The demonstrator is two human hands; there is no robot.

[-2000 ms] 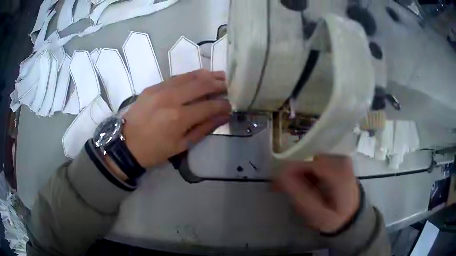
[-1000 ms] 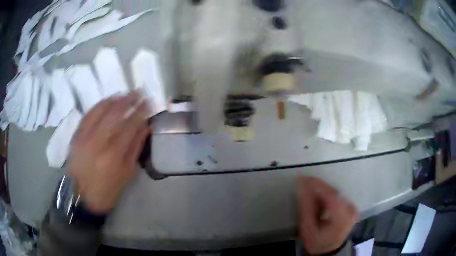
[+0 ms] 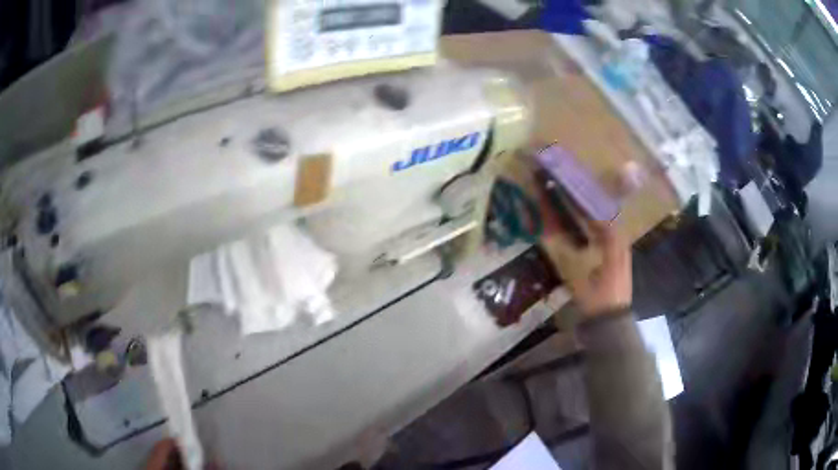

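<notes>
My left hand is cut off by the bottom edge at the left; only fingertips show, at the lower end of a narrow white tab strip, which they appear to pinch. My right hand is stretched out to the right, blurred, at the near end of a smartphone with a lit purple-pink screen. Its fingers touch the phone; whether they grip it is unclear. More white tab strips lie bunched on the sewing machine bed, under the arm of the cream sewing machine.
A control panel stands on top of the machine. A brown board lies at the right, with green-handled snips near the machine. A dark red item lies at the table's right end. White sheets lie below right.
The view has swung right, bringing the phone and control panel in. My right hand has moved from the table's front edge out to the phone. My left hand has left the outlined tabs and now meets a narrow strip.
</notes>
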